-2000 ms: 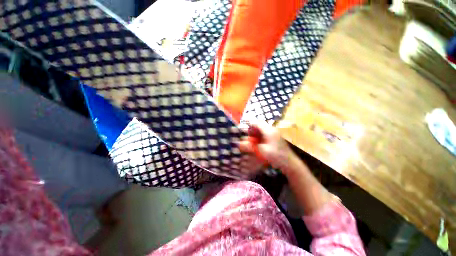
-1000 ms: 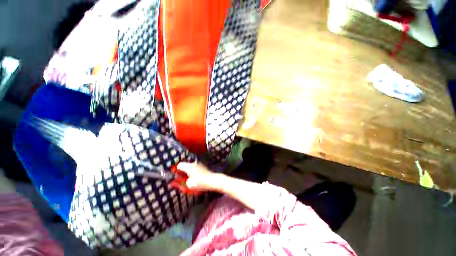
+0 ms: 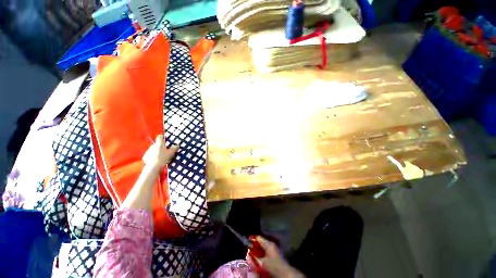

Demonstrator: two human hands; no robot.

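Observation:
Several long pieces, orange [image 3: 128,103] and navy with white diamond check [image 3: 185,114], lie in a pile on the table's left side and drape over its front edge. My left hand [image 3: 157,155] is on the pile, where an orange side meets a check strip. Its thumb and a finger are apart; whether it pinches fabric is unclear. My right hand [image 3: 269,258], at the bottom edge, holds red-handled scissors [image 3: 255,248], their blades pointing up-left. Another check piece [image 3: 171,259] lies low at the left, partly behind my left sleeve.
The wooden table [image 3: 255,130] bears a beige stack [image 3: 296,57] with a blue thread spool [image 3: 295,21] and red tie, a white pad [image 3: 342,94] and a yellowish scrap [image 3: 410,170]. Blue bins [image 3: 446,68] stand right; a blue tray [image 3: 98,46] lies far left.
The view has swung right and up along the table. My left hand now shows on the pile. My right hand with the scissors is away from the check piece that was under it.

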